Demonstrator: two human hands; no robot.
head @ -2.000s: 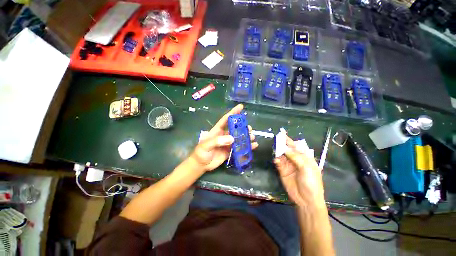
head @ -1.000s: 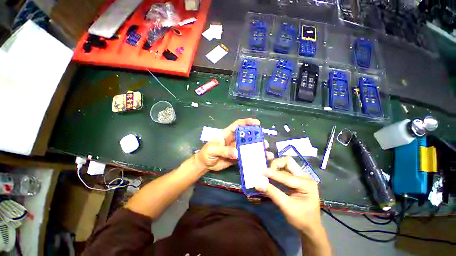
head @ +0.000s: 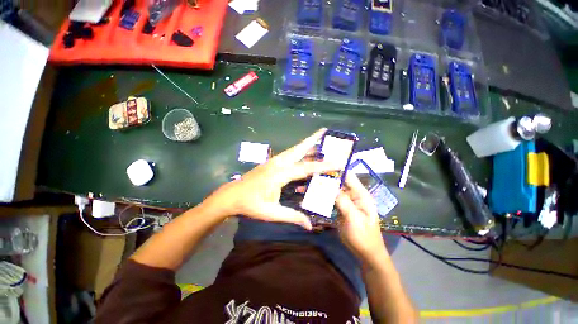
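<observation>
A smartphone (head: 324, 192) with a dark edge and a largely white, partly coloured screen is tilted between my hands at the front of the bench. My left hand (head: 271, 185) is on it from the left, fingers spread along its upper edge and across the screen, thumb near its lower end. My right hand (head: 362, 218) holds its right side. The blue front housing (head: 380, 191) with a keypad lies just right of the phone, partly behind my right hand. No opened handset is visible in my hands.
A blister tray (head: 405, 101) of phones stands behind. Left are a screw cup (head: 182, 125), patterned tin (head: 129, 113), white case (head: 140, 172) and red parts tray (head: 212, 38). Right are tweezers (head: 409, 159), an electric screwdriver (head: 462, 183), white bottle (head: 493, 137) and blue soldering station (head: 511, 180).
The blue handset and white piece no longer show in my hands; the smartphone is there instead. The front housing now lies at the right. The view has shifted, and bench items appear higher.
</observation>
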